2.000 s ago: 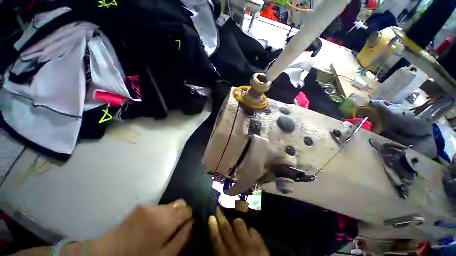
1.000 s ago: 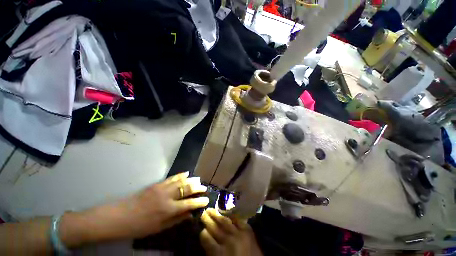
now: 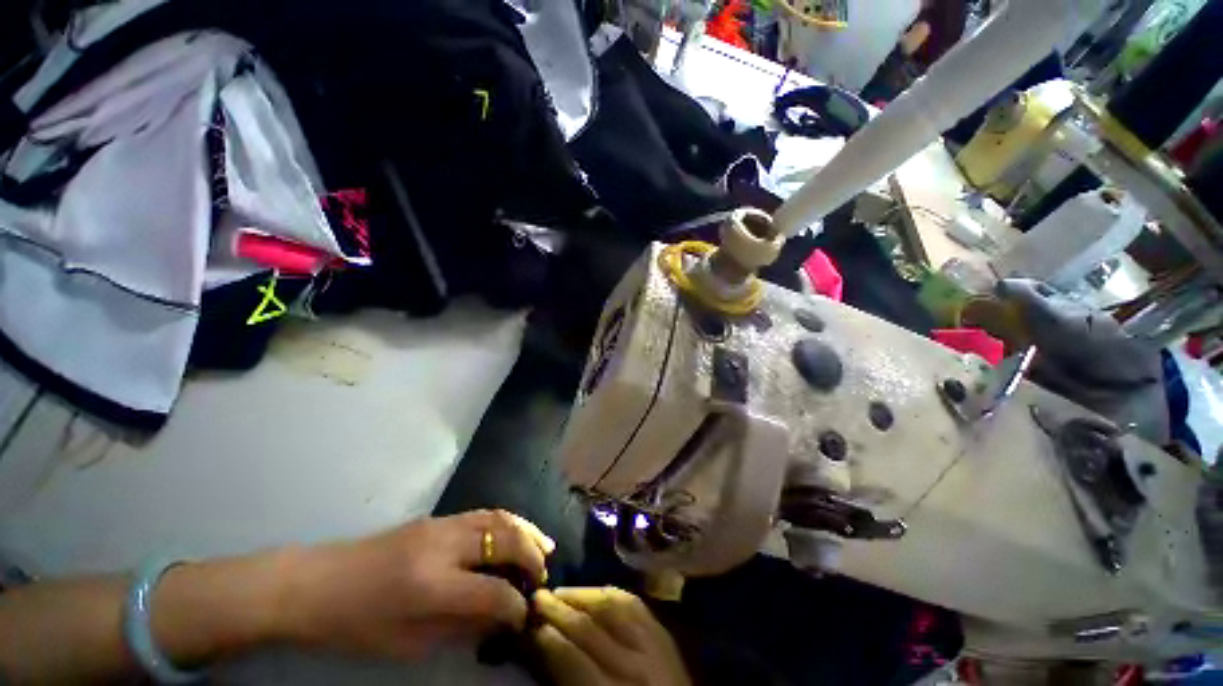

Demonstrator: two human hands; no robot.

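A cream sewing machine head (image 3: 805, 389) stands over black fabric (image 3: 503, 442), which runs under its front end beside a bright lamp. My left hand (image 3: 416, 583), with a ring and a pale bracelet, grips the fabric edge between its fingertips, left of and just below the needle area. My right hand (image 3: 610, 637) is close beside it, fingertips nearly touching the left ones, pinching the same dark fabric; its lower part is cut off by the picture's edge. The needle and presser foot are hidden behind the machine's front end.
A garment pile (image 3: 402, 121) in black and pale grey lies left and behind, with a red spool (image 3: 284, 252) on it. A white tabletop (image 3: 268, 442) shows at left. A yellow machine part (image 3: 1013, 141) and white thread cone (image 3: 1086, 235) stand back right.
Both hands were flat near the needle, then moved up to it. Now they are slightly lower, their fingertips together on the fabric edge. The view has shifted slightly.
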